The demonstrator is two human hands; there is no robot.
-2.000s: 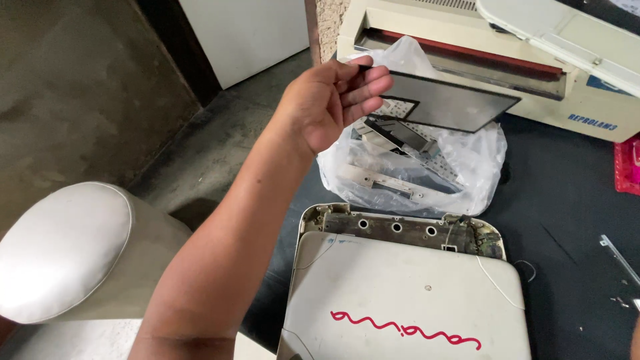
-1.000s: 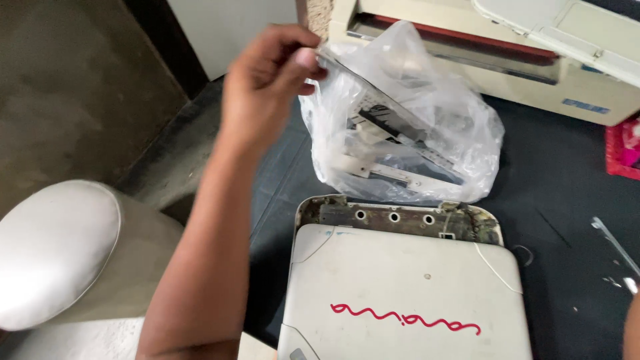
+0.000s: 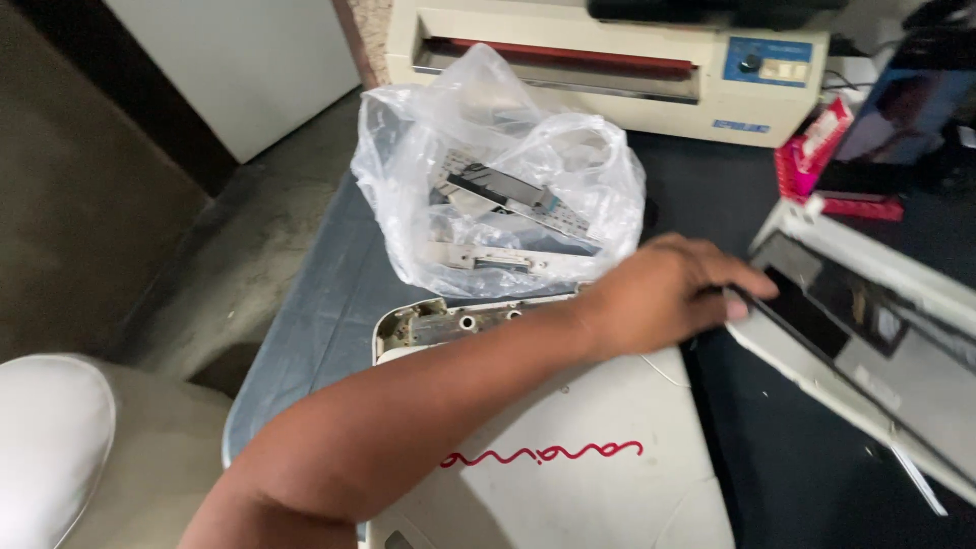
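Note:
My left hand [image 3: 671, 297] reaches across to the right, its fingers and thumb pinching the edge of a thin flat panel with a black border [image 3: 842, 366]. The panel lies over or against a white plastic frame [image 3: 808, 385], tilted at the right; whether the two are joined cannot be told. Under my forearm is a white plastic device casing [image 3: 595, 496] with red handwriting on it and an exposed metal strip at its far edge. Behind it a clear plastic bag [image 3: 412, 221] holds several metal and plastic parts. My right hand is out of view.
A cream laminator-like machine [image 3: 633, 114] stands behind the bag. At the back right are a pink container [image 3: 862, 207] and a dark screen [image 3: 884, 114]. A thin light strip [image 3: 919, 480] lies at the right. A round white stool [image 3: 53, 450] stands beside the table's left edge.
My left hand has moved from above the bag to the right, across the casing. The white frame now shows at the right. The view has shifted, and the bit of my right hand has left it.

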